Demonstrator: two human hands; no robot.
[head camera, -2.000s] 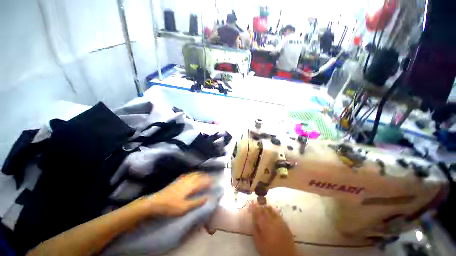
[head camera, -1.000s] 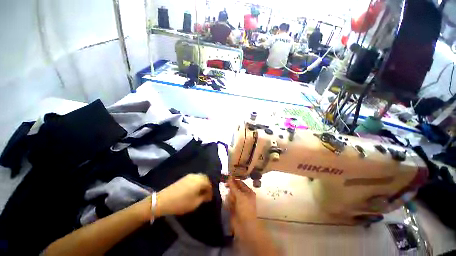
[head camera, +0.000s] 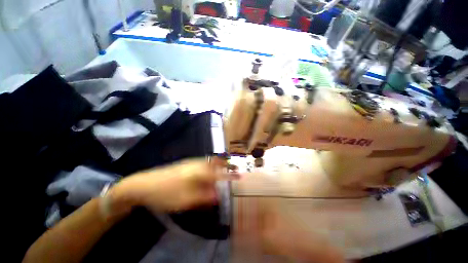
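A garment of black and light grey cloth (head camera: 169, 141) is heaped left of the sewing machine (head camera: 328, 138). A black panel with a narrow white-grey edge strip (head camera: 217, 134) lies along the left side of the needle area. My left hand (head camera: 179, 185) is on the black panel near this strip, its fingers bent and blurred; whether it grips cloth is unclear. My right hand (head camera: 277, 231) is strongly blurred, low in front of the machine, right of the strip; its fingers cannot be made out.
A black card (head camera: 414, 208) lies at the table's right end. A green mesh basket (head camera: 314, 75) is behind the machine. Another table (head camera: 246, 38) with dark items stands beyond, and a white wall is at the left.
The view has tilted down. The black panel with its pale edge has come beside the needle area since the earliest frame. My right hand has moved from the needle area towards the front.
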